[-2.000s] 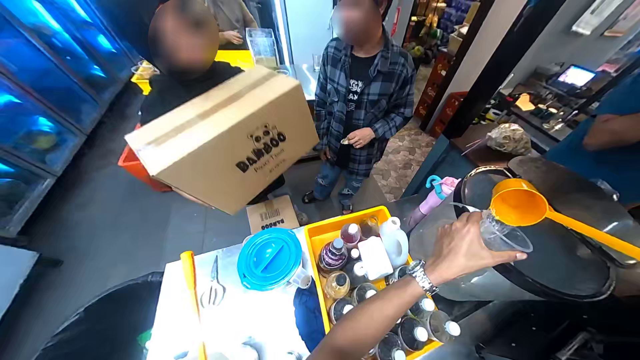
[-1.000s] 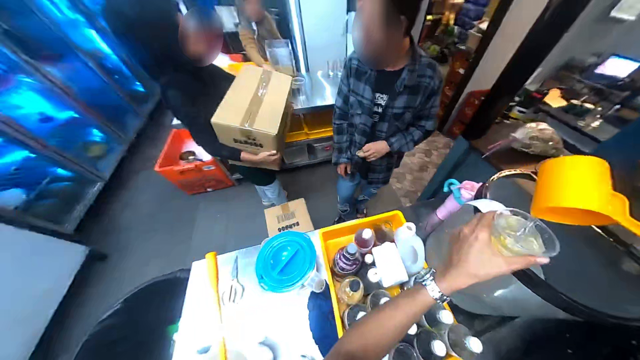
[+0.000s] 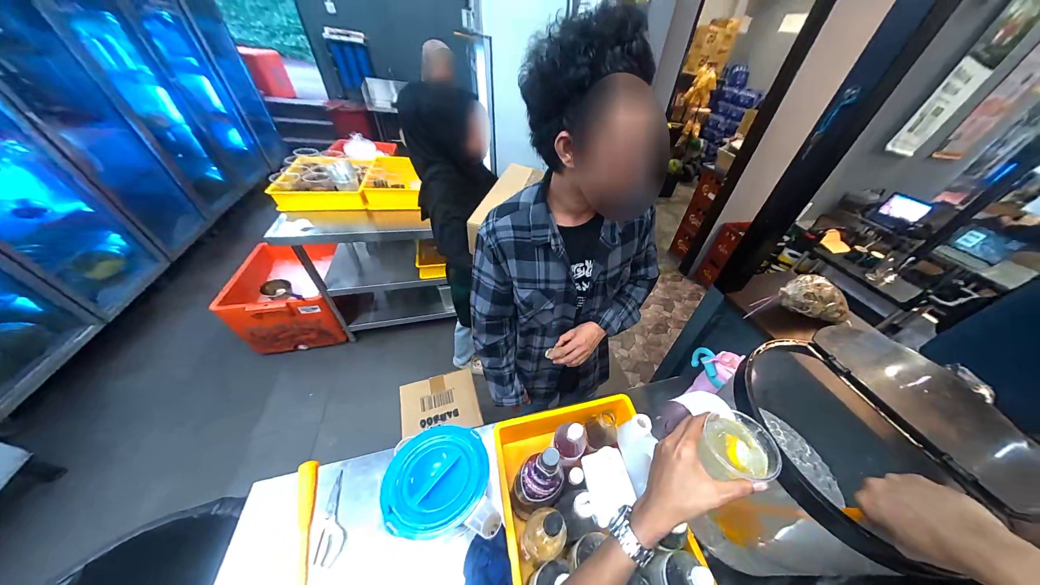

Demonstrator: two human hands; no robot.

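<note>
My left hand (image 3: pixel 686 471), with a metal wristwatch (image 3: pixel 630 536), holds a clear plastic cup (image 3: pixel 739 447) with pale liquid and something yellow in it. The cup is beside the rim of a large translucent tub (image 3: pixel 760 520). My right hand (image 3: pixel 914 508) is over the tub's opening, closed on an orange handle that shows only in small part; an orange shape shows blurred through the tub wall. Ice shows inside the tub. Left of my left hand stands a yellow crate (image 3: pixel 502 455) holding several bottles (image 3: pixel 539 479).
A blue-lidded container (image 3: pixel 435 479), metal tongs (image 3: pixel 330 524) and a yellow-orange handle (image 3: pixel 306 512) lie on the worktable (image 3: pixel 260 520). A person in a checked shirt (image 3: pixel 520 276) stands across from me. Beyond are a cardboard box (image 3: pixel 441 402), an orange tub (image 3: pixel 276 317) and a steel trolley (image 3: pixel 382 236).
The yellow-orange ladle, earlier raised beside the cup, has gone down into the tub. The person carrying the cardboard box has moved away behind the checked-shirted person. The view has tilted up.
</note>
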